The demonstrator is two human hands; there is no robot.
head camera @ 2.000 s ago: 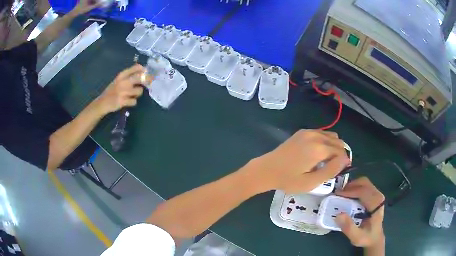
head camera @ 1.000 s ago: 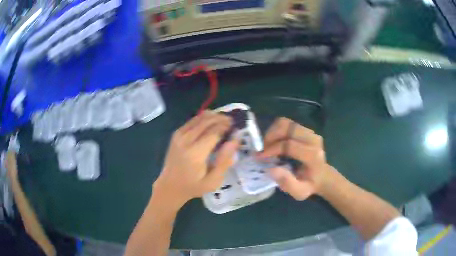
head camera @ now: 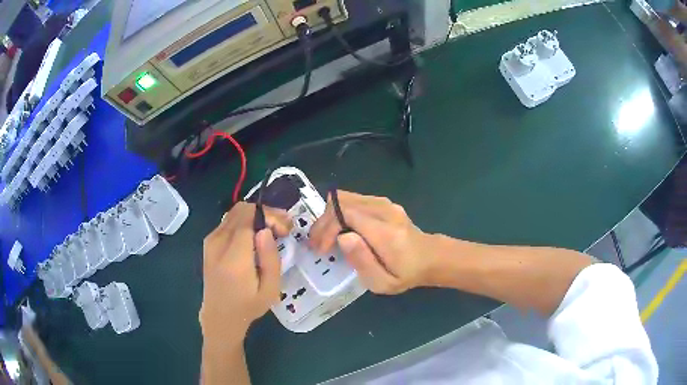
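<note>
The white test socket board lies on the green bench with a black patch at its far end. A white plug adapter sits on it, face up, under my hands; part of a second adapter shows by my left fingers. My left hand grips a black test probe on a black cable, its tip hidden by my fingers. My right hand grips another black probe, its tip also hidden, at the adapter's far edge.
The cream tester stands at the back left with a green light lit. A red lead loops behind the board. White adapters stand in a row at left by the blue mat. Two adapters lie at the far right.
The view has swung right and steadied. The tester's green light now shows lit. My hands have stayed over the board, with both probes now upright in them.
</note>
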